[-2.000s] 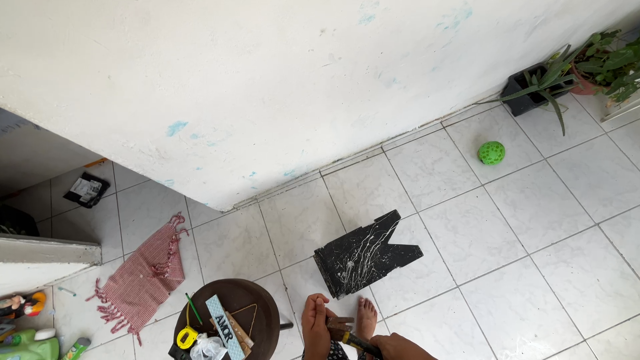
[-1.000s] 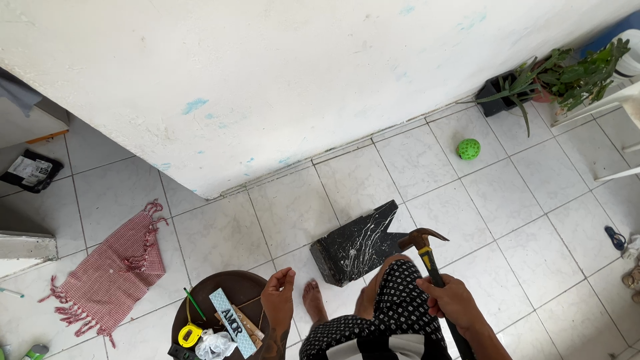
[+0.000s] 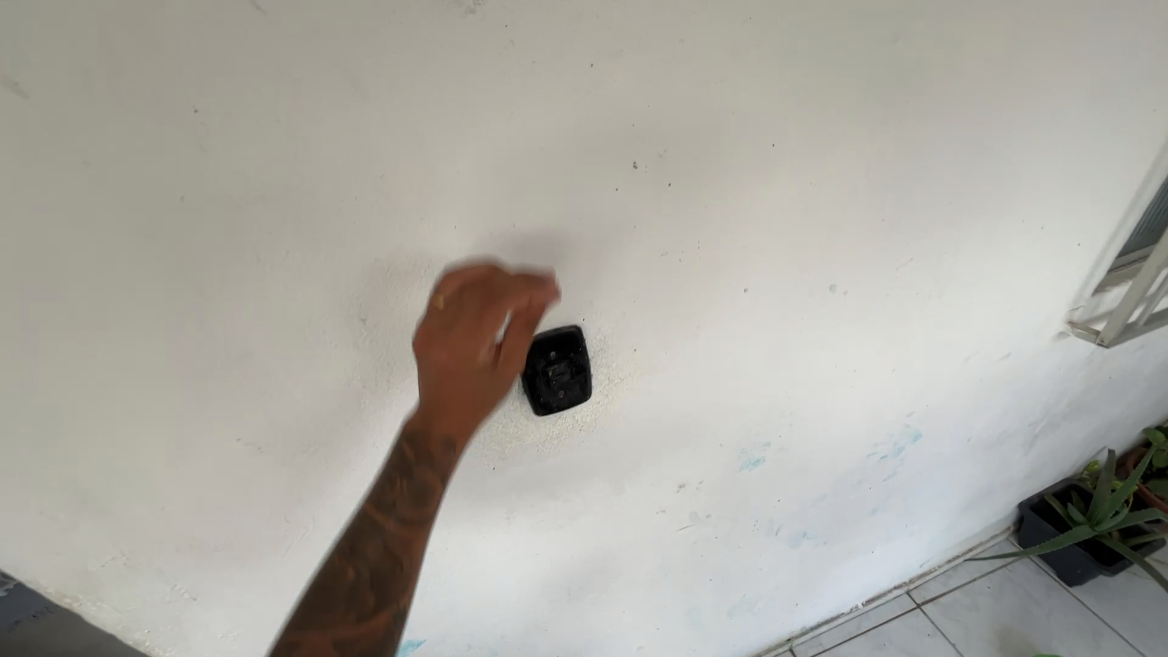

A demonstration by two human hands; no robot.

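My left hand point(image 3: 479, 338) is raised in front of the white wall point(image 3: 776, 237), its thumb and index finger brought together at the tips. The fingertips are blurred, and I cannot tell whether something small is pinched between them. Just right of the hand, a black square electrical box or fixture point(image 3: 558, 372) is set on the wall, partly hidden at its left edge by my thumb. Around it the paint looks rough. My right hand is out of view, and the hammer does not show.
At the lower right a dark planter point(image 3: 1063, 547) with an aloe-like plant point(image 3: 1104, 502) stands on the tiled floor point(image 3: 949, 611) against the wall. A white metal window frame point(image 3: 1127, 306) juts out at the right edge.
The view has swung up from the floor to the wall. My left hand has risen to the wall. My right hand, which held the hammer a second ago, has left the view.
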